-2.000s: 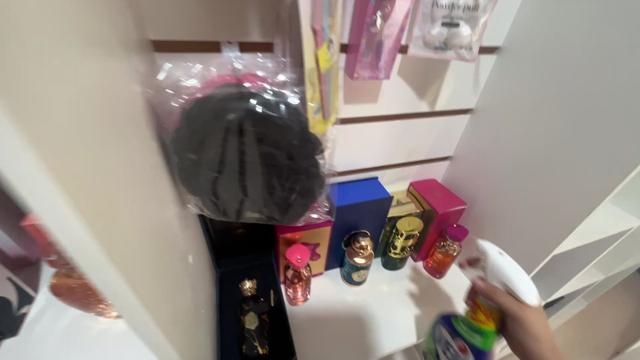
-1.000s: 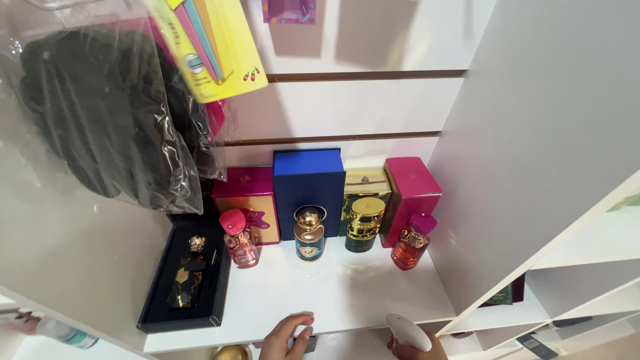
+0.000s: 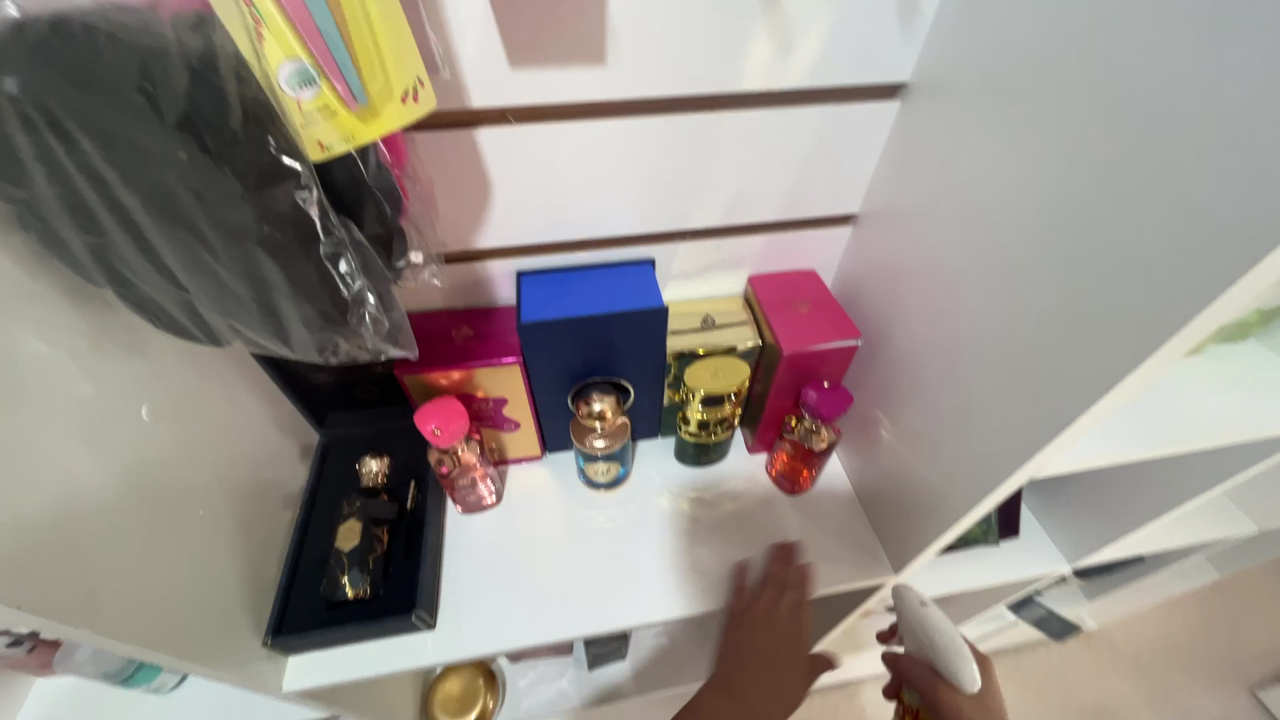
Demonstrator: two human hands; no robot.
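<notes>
My left hand (image 3: 768, 635), fingers spread and somewhat blurred, is over the front edge of a white shelf (image 3: 570, 570), holding nothing. To its right, my right hand (image 3: 945, 680) grips a spray bottle with a white trigger head (image 3: 935, 640); its lower part is out of view. Along the shelf's back stand a pink perfume bottle (image 3: 462, 460), a blue and gold one (image 3: 602, 440), a green and gold one (image 3: 712, 410) and an orange-red one with a magenta cap (image 3: 805, 440). A black and gold bottle (image 3: 357, 540) lies in an open dark box (image 3: 430, 590).
Behind the bottles stand a blue box (image 3: 590, 345), a magenta box (image 3: 805, 320) and other cartons. A bagged black item (image 3: 180, 190) and a yellow card pack (image 3: 370, 70) hang at upper left. White side panels (image 3: 1040, 230) flank the shelf. A gold round object (image 3: 465, 690) sits below.
Two seconds ago only my right hand with the spray bottle showed, at lower right. My left hand has come into view, and since one second ago it has moved right, its fingers now extended.
</notes>
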